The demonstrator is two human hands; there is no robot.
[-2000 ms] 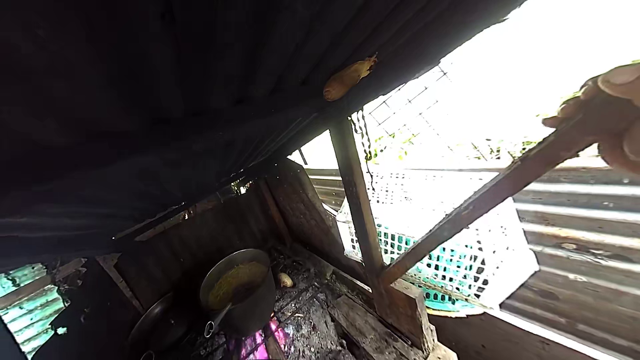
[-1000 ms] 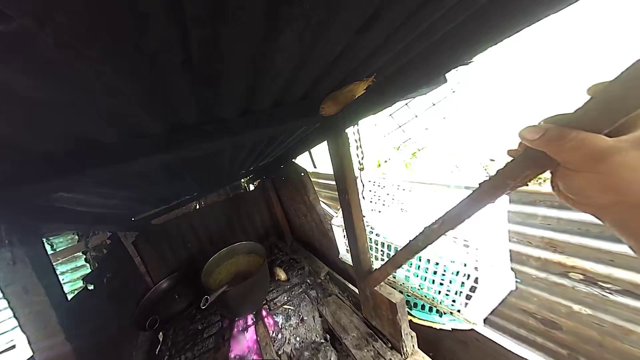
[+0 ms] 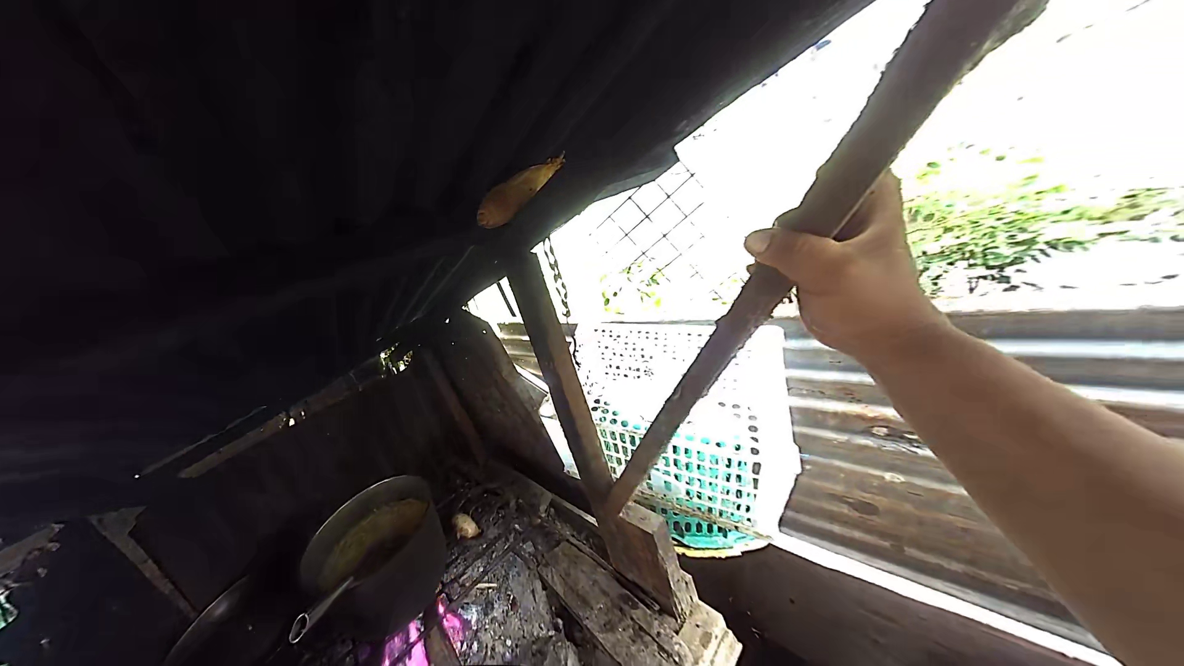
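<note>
My right hand [image 3: 846, 259] grips a long, rough wooden stick [image 3: 712, 365] that slants across the right half of the view. Its lower end is beside the foot of an upright wooden post [image 3: 560, 375]. At the lower left, a dark metal pot [image 3: 416, 564] with yellowish contents sits over a fire [image 3: 416, 643], a metal handle [image 3: 319, 610] leaning out over its rim. A second dark pan [image 3: 217, 624] is left of it. My left hand is outside the view.
A low, dark corrugated roof [image 3: 277, 185] slopes overhead, with a yellowish-brown object [image 3: 518, 191] beneath it. White and green plastic baskets [image 3: 703, 453] stand behind the stick, beside a corrugated metal sheet [image 3: 888, 453]. Boards [image 3: 601, 592] and ash [image 3: 509, 601] lie by the fire.
The stick's upper part has swung upward to a steeper slant in my right hand. More of my forearm shows, and green leaves have come into view behind it.
</note>
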